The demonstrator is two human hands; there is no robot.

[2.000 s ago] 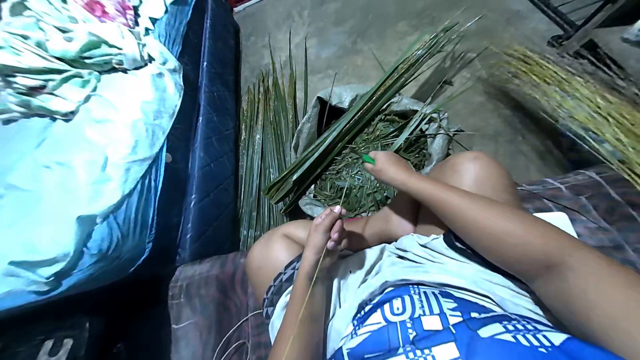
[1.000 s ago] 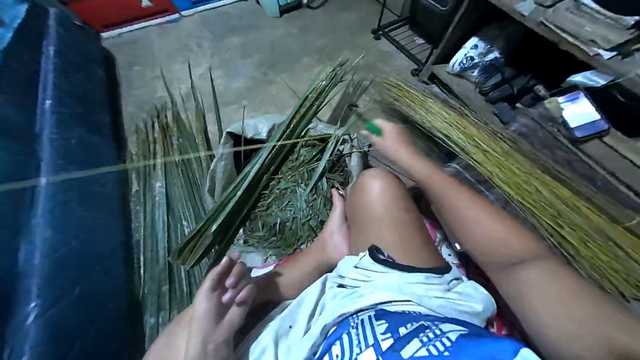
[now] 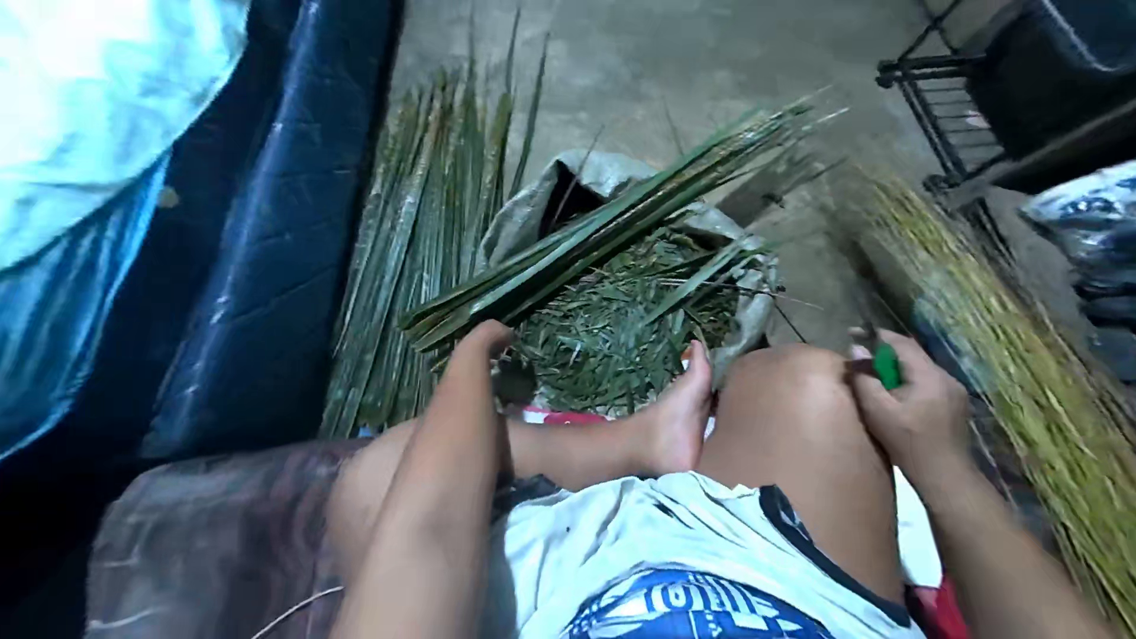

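Observation:
My left hand (image 3: pixel 499 342) is at the lower end of a bundle of long green palm leaflets (image 3: pixel 577 240); its fingers are hidden, so its grip cannot be told. That bundle lies slantwise across an open woven sack (image 3: pixel 750 306). Green leaf scraps (image 3: pixel 612 333) fill the sack. Beside my raised knee, my right hand (image 3: pixel 914 390) is closed on a knife with a green handle (image 3: pixel 886 366), its dark blade blurred and pointing away from me. To the right of that hand lies a pile of thin yellow-green leaf midribs (image 3: pixel 1003 355).
More long leaflets (image 3: pixel 417 231) lie on the concrete floor (image 3: pixel 621 71), left of the sack. A dark blue mattress (image 3: pixel 257 204) with light blue cloth (image 3: pixel 98 106) stands at the far left. At the upper right are a black metal rack (image 3: pixel 950 115) and plastic bags (image 3: pixel 1092 213).
My left hand, open near my lap a second ago, has reached forward to the leaflet bundle. The thin strip stretched across the view is no longer seen. My right hand keeps the green-handled knife.

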